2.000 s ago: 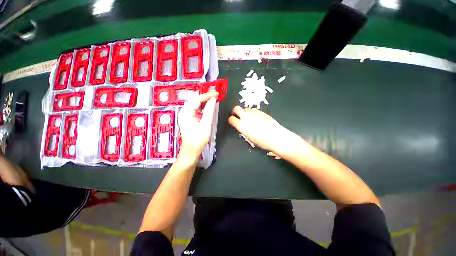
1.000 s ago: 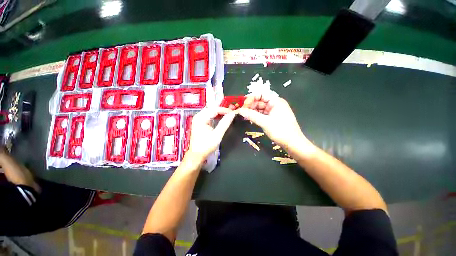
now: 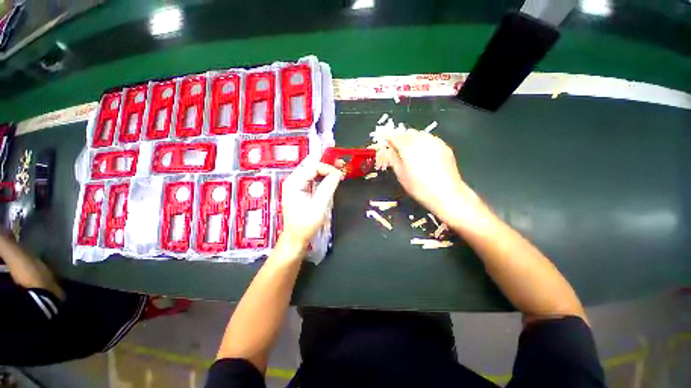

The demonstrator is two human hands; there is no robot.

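Note:
A red plastic frame is held level just right of the tray. My left hand grips its left end. My right hand is at its right end, fingertips close together; whether they pinch the frame or a small strip cannot be told. The translucent tray holds several more red frames in three rows, with an empty pocket in the near row. A heap of small pale strips lies behind my right hand, partly hidden by it. Longer tan strips lie scattered nearer me.
A black rectangular block on a grey arm stands at the upper right. A white edge strip with red print runs behind the tray, before a brighter green belt. At the left are another person's arm and more pale strips.
My right hand moved from the strip heap to the held frame. My left hand brought the frame right, clear of the tray, and it now shows more fully between the hands. More tan strips lie near me.

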